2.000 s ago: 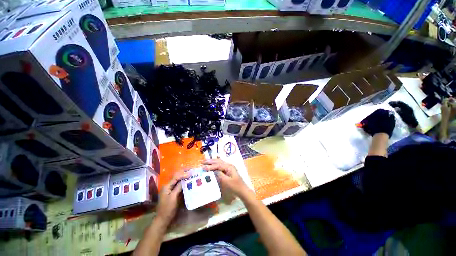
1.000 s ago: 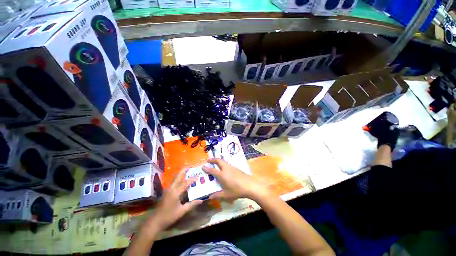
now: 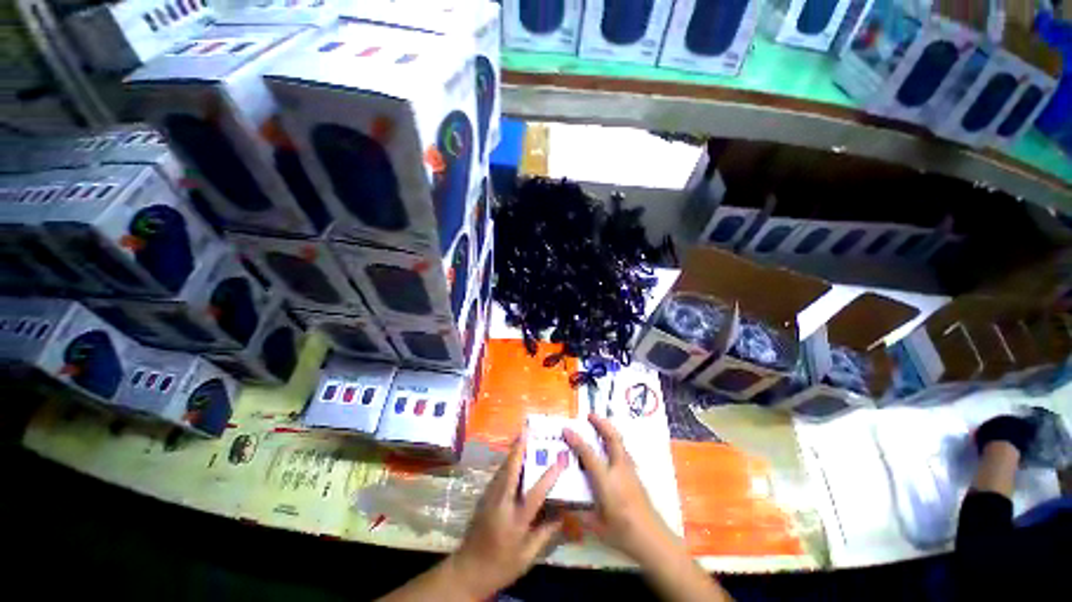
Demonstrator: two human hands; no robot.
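Note:
A closed white retail box (image 3: 543, 433) with small coloured speaker pictures on its top stands on the bench, over the orange patch. My left hand (image 3: 508, 523) is at its left and front side, with fingers on the box. My right hand (image 3: 609, 488) is at its right side, with fingers on the top and edge. Both hands are bare and hold the box between them. A tangled pile of black cables (image 3: 570, 265) lies just behind the box.
Stacked closed boxes (image 3: 406, 188) stand tall at left. Open boxes with bagged speakers (image 3: 752, 341) stand at right behind. A printed sheet (image 3: 644, 412) lies beside my right hand. A neighbour's black-gloved hand (image 3: 1005, 433) is at far right. A green-topped shelf (image 3: 799, 71) holds more boxes.
The view has turned left, so the scene sits further right and more of the stack shows. The box stays between both my hands, which have shifted their fingers on it.

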